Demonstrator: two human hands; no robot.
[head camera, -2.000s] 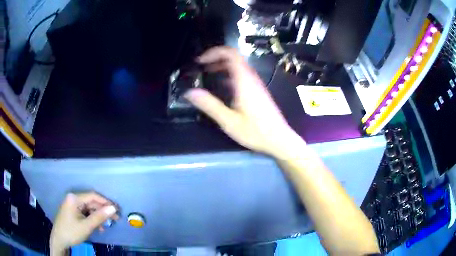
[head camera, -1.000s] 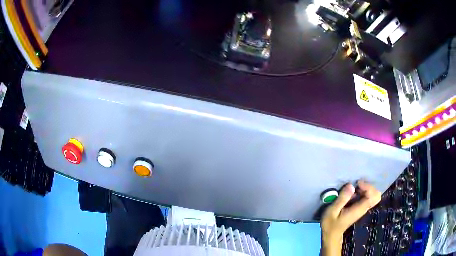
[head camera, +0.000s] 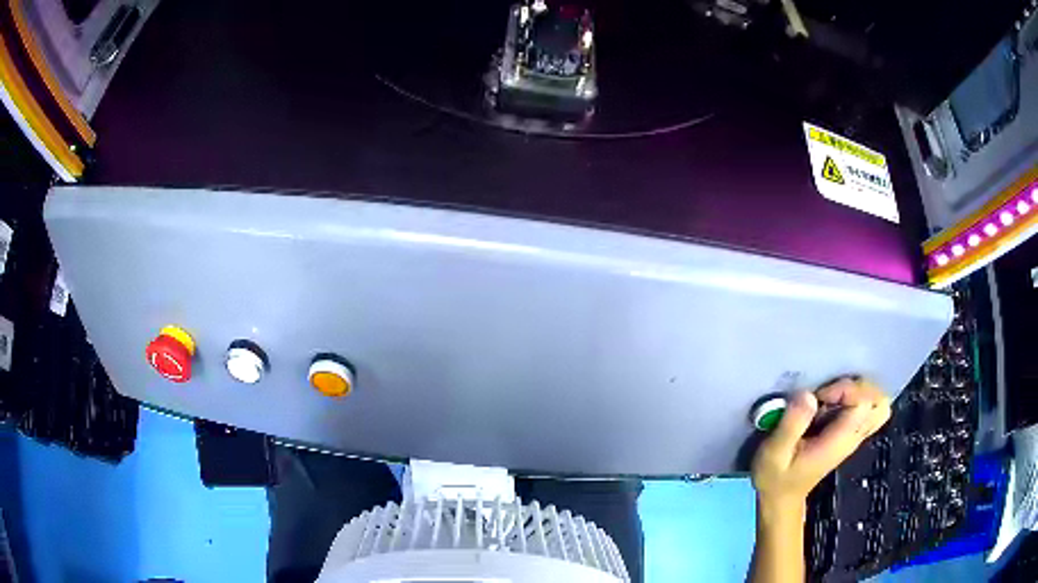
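My right hand (head camera: 822, 438) is at the right end of the grey control panel (head camera: 512, 319). Its thumb tip is beside the green button (head camera: 769, 412) and partly overlaps its edge. The other fingers are curled over the panel to the right and cover what is under them. I see nothing held in this hand. My left hand is not in view. A metallic, clear-looking fixture (head camera: 549, 63) stands on the black table (head camera: 342, 137) at the top centre, near a thin curved line. A dark part seems to sit on it, but details are unclear.
Red emergency stop (head camera: 170, 358), white button (head camera: 245, 362) and orange button (head camera: 331, 376) are on the panel's left. A warning label (head camera: 851, 172) is on the table's right. Light strips stand at both sides. A white fan (head camera: 478, 544) is below, and a black tray (head camera: 911, 484) at right.
My right hand has left the fixture for the panel's right end. My left hand has left the panel's left buttons and the picture. The bright mechanism behind the table now looks darker.
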